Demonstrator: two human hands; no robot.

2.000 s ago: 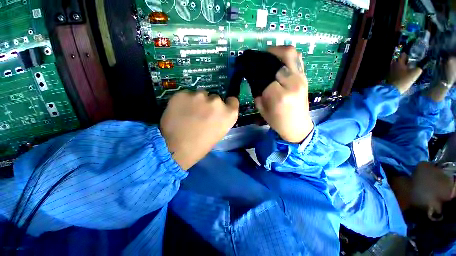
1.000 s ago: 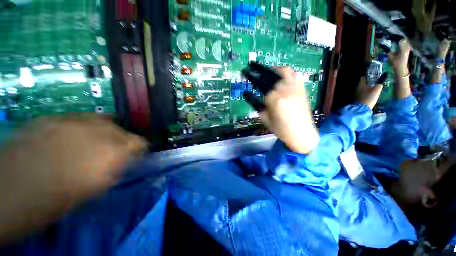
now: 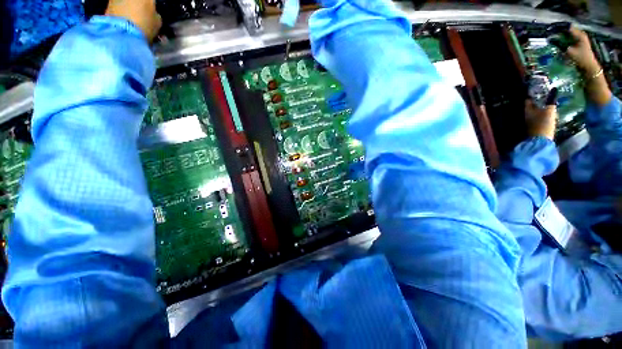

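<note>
My left hand is cut off by the top edge, beyond the far rail; only its back and wrist side show, and its fingers are hidden. My right hand is out of the picture; its blue sleeve reaches over the right board to the top edge. The right green circuit board lies in a black pallet, with orange-brown components in a column and blue box components partly beside my sleeve. The left green circuit board lies partly under my left sleeve.
Small blue parts lie in a pile at the top left. Dark red side bars stand between the boards. A silver rail runs along the far side. At the right, another worker's hands are over a board.
The view has shifted, showing the far rail and blue parts. My left hand has moved from the lower left to the top edge. My right hand has left the board and the picture.
</note>
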